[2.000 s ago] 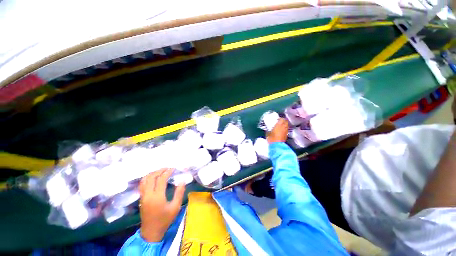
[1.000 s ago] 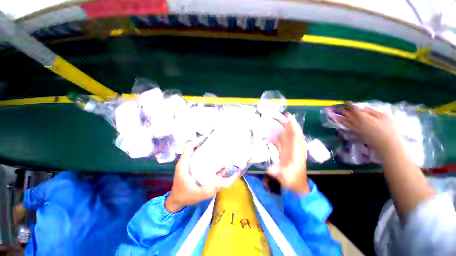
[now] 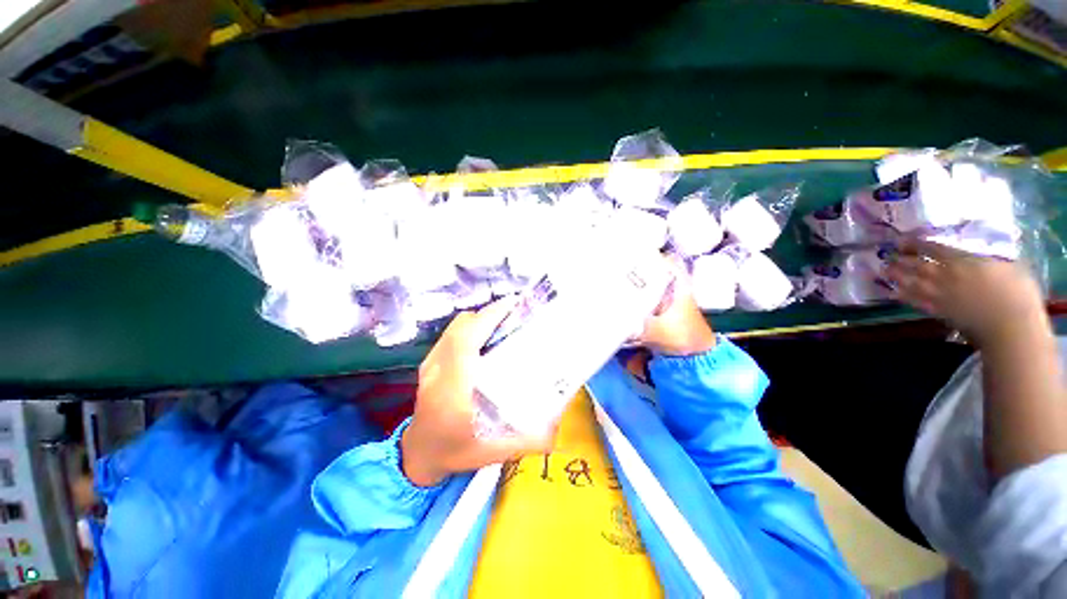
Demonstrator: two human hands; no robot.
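A large white pack [image 3: 573, 339] with faint print and a dark marking is held tilted in front of my chest. My left hand [image 3: 451, 404] grips its lower left end. My right hand [image 3: 679, 316] holds its right end; its fingers are partly hidden by the pack. Behind it, a jumbled pile of white bagged units [image 3: 339, 240] lies on the dark green surface. The pile is overexposed, so single units are hard to tell apart. A few separate bagged units [image 3: 737, 281] lie right of the pack.
Another person's hand [image 3: 948, 281] rests on the right group of bagged units [image 3: 983, 205]. A clear bottle with a green cap [image 3: 187, 225] lies at the pile's left end. Yellow strips [image 3: 772, 159] edge the green surface [image 3: 491, 94]. A blue-clad person [image 3: 234, 491] is at left.
The pack has come into clearer view between my hands, angled up to the right. My right hand has closed in on its right end. The neighbour's hand has moved right and lower.
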